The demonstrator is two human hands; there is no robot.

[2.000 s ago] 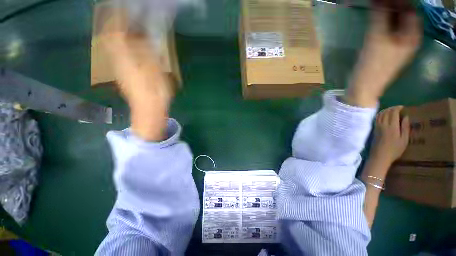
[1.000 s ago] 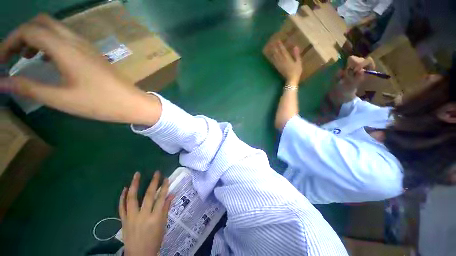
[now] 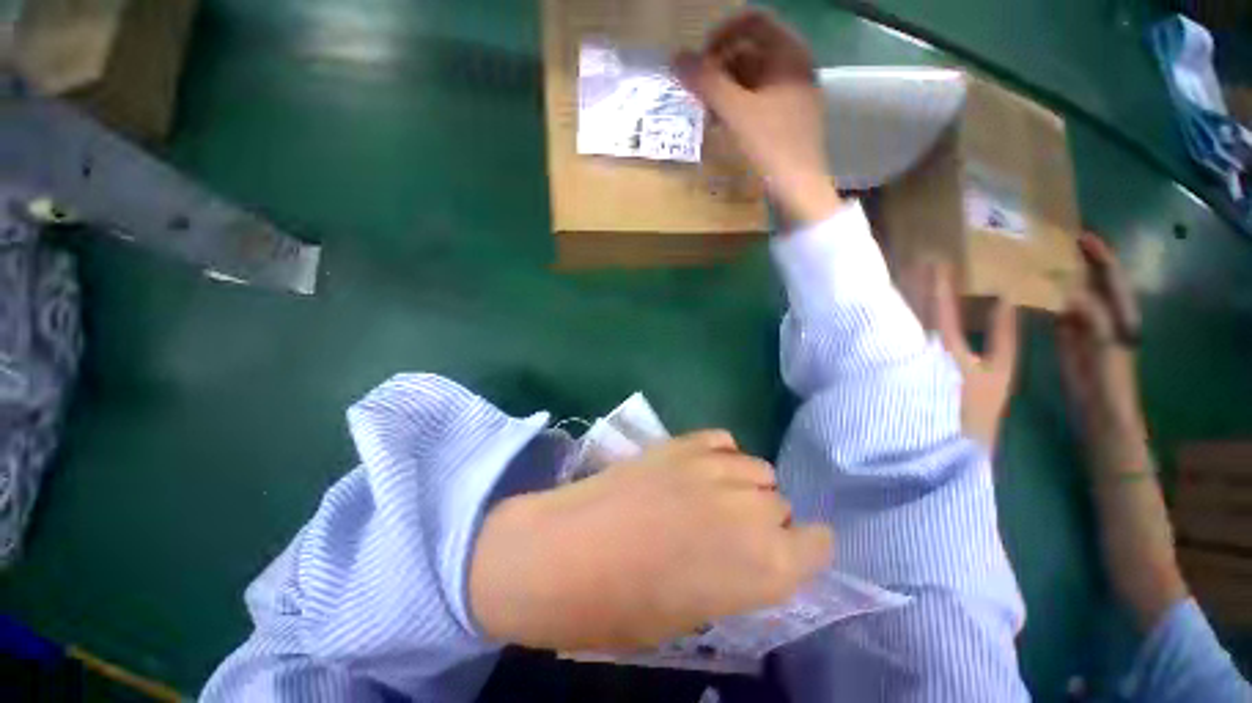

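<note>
A brown carton (image 3: 659, 213) lies at the top centre, with a white printed label (image 3: 639, 117) flat on its top. My right hand (image 3: 769, 103) is over the carton, its bent fingertips at the label's upper right edge; blur hides whether they pinch anything. A blank, curled whitish sheet (image 3: 899, 117) shows just right of that hand; whether it is held is unclear. My left hand (image 3: 645, 543) is curled over the printed label sheets (image 3: 838, 611) near my body. The sheets are bent and lifted around it, and its fingertips are mostly hidden.
Another person's hands (image 3: 978, 364) hold a second labelled carton (image 3: 1023, 199) at right. A carton (image 3: 69, 48) stands at upper left. A grey metal arm (image 3: 179, 206) and bagged grey-white bundle (image 3: 35, 371) are at left. Blue-white packets (image 3: 1197, 89) lie at upper right.
The view has swung back from the right. My left hand, flat on the sheets before, is now curled with them bent up. My right hand has moved from open in the air to the carton's label.
</note>
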